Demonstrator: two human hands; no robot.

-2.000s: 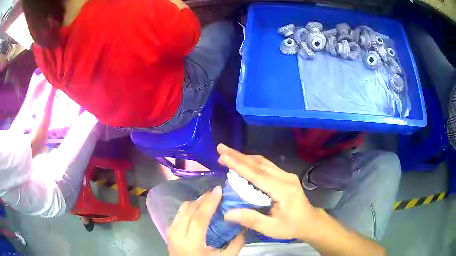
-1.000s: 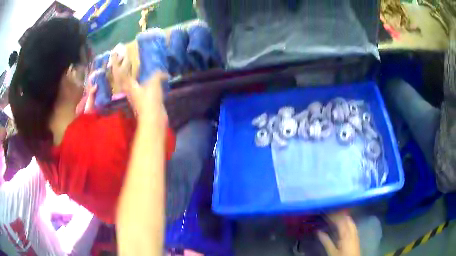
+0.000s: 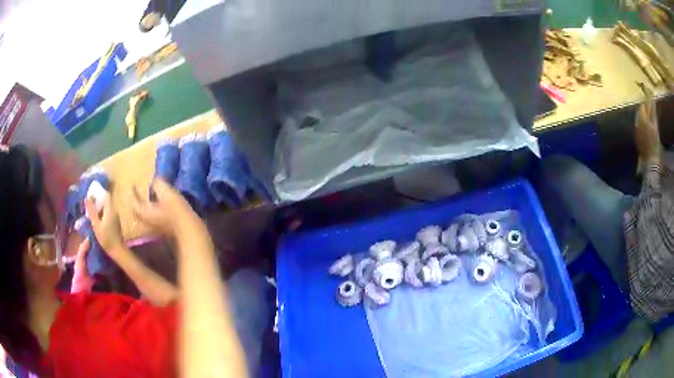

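Note:
Several joined parts (image 3: 193,171), blue tubes with pale ruffled rims at the top, stand in a row on the tan bench beside the heating box. My left hand (image 3: 161,210) is just below and left of the row, blurred, fingers apart, with nothing seen in it. My right hand is out of view. A blue tote (image 3: 319,336) in front of me holds a loose pile of pale grey ring parts (image 3: 431,271), partly on a whitish liner sheet (image 3: 436,336).
The grey heating box (image 3: 355,37) has a crumpled sheet (image 3: 384,122) inside. A person in red (image 3: 111,336) at left holds a blue part. Another person's checked sleeve (image 3: 650,244) is at right. Tan-orange parts (image 3: 569,65) lie on the right bench.
The view has swung left and up, so the bench row sits lower. My left hand has come off the nearest joined part, which now stands in the row. My right hand has left view.

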